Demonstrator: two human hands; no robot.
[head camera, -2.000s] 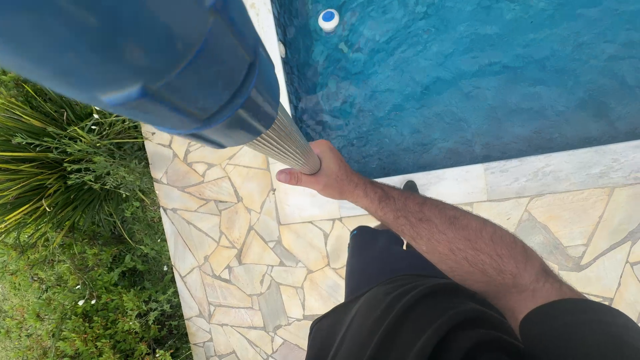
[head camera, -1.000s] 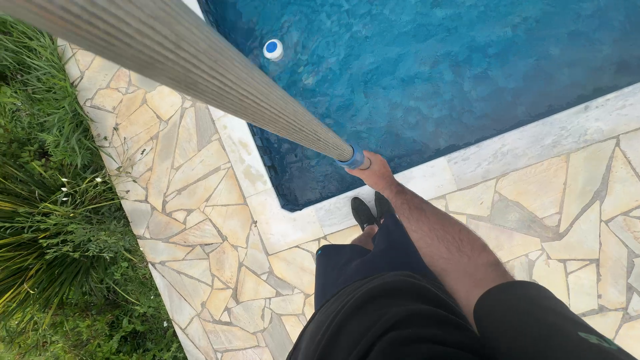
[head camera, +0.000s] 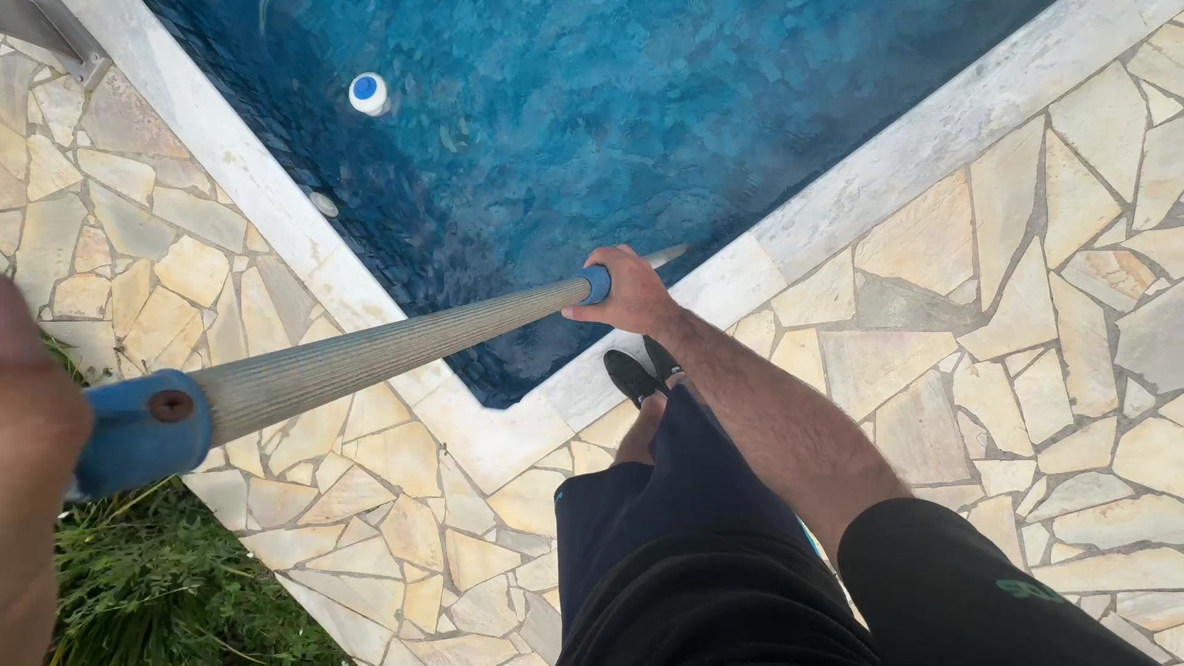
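Note:
A ribbed telescopic pole slants across the view, from the near left to over the pool corner. My right hand is closed around it just past its blue collar, and a thinner pale length shows beyond the hand, over or in the water. At the left edge my left hand, blurred and cut off by the frame, is wrapped around the blue end piece, which has a rusty screw. The far end of the pole cannot be made out.
Pool water lies ahead, bordered by pale stone coping. A white floating dispenser with a blue cap is near the left pool wall. Irregular stone paving surrounds the corner, plants grow at lower left, and a metal fitting stands upper left.
My left hand has come into view on the pole's blue end piece. The pole has swung lower and lies flatter across the view. My right hand still holds it. The view has turned.

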